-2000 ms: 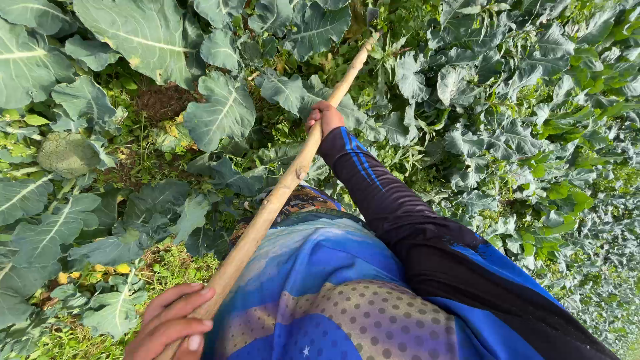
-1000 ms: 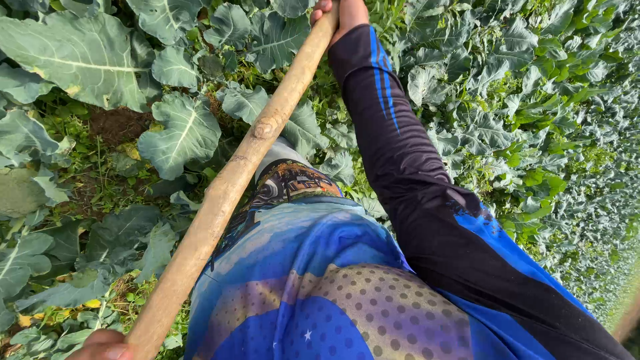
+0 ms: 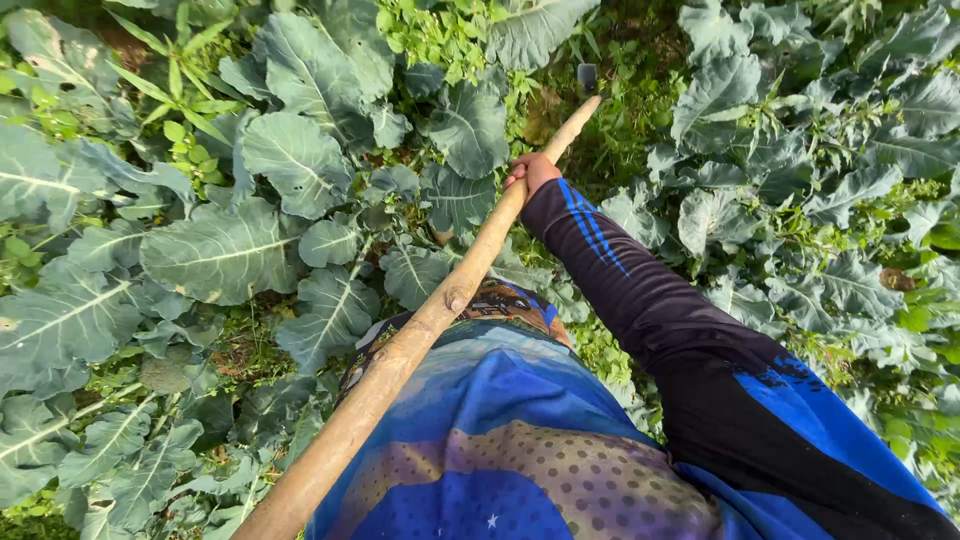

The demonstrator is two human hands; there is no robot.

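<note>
A long wooden pole [image 3: 420, 330] crosses the view diagonally, from the bottom edge up to the upper right, in front of my shirt. My right hand [image 3: 534, 174], in a black and blue sleeve, is closed around the pole near its far end. Just beyond the pole's tip a small dark metal piece [image 3: 587, 76] shows among weeds; whether it is joined to the pole cannot be told. My left hand is out of view, and the pole's near end runs out of the frame.
Broad-leaved brassica plants [image 3: 221, 251] grow thickly on the left, with a green head [image 3: 166, 371] low among them. More such plants [image 3: 716, 217] stand at the right. Between the rows, green weeds [image 3: 626, 112] cover shaded ground around the pole's far end.
My left hand, seen on the pole's near end in both earlier frames, has gone out of view. My right hand stays on the pole. The metal piece is now visible past the tip.
</note>
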